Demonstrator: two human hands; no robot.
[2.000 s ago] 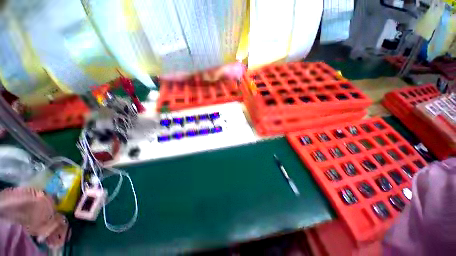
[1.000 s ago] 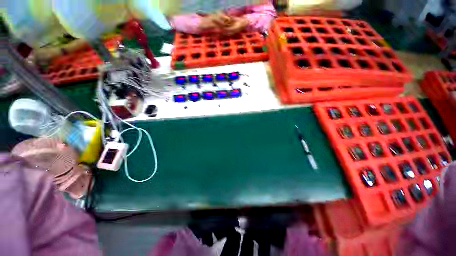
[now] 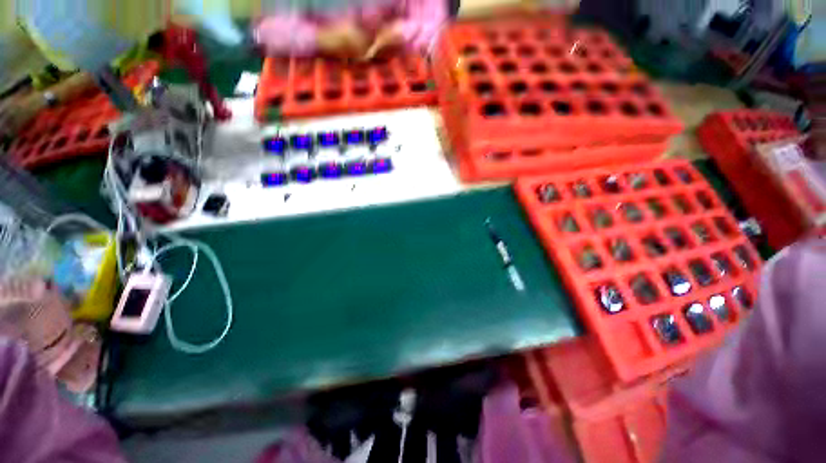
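Neither of my hands is in the picture; only my pink sleeves show at the lower left and lower right edges. An orange-red compartment tray point(image 3: 625, 357) lies at the right of the bench, tilted to the view. Dark smartwatch units point(image 3: 644, 288) sit in its pockets, some with bright reflections, and the near left corner pocket holds none. A dark and white marker pen point(image 3: 505, 256) lies left of the tray. A white test board point(image 3: 412, 149) at the back holds two rows of watches point(image 3: 330, 169) with blue-red lit screens.
Stacked orange-red trays point(image 3: 566, 149) stand behind the tray, with more at the far right point(image 3: 756, 163). A cabled white tester point(image 3: 140, 303), yellow bin point(image 3: 98, 282) and pink fan point(image 3: 36, 325) are at left. Another person's hands point(image 3: 362, 38) rest behind the back tray point(image 3: 272, 90). Orange-red trays point(image 3: 625, 425) sit below bench level.
The view has shifted and turned, so the bench things sit further left than one second ago. The right sleeve covers more of the lower right. No watch or tray has visibly moved.
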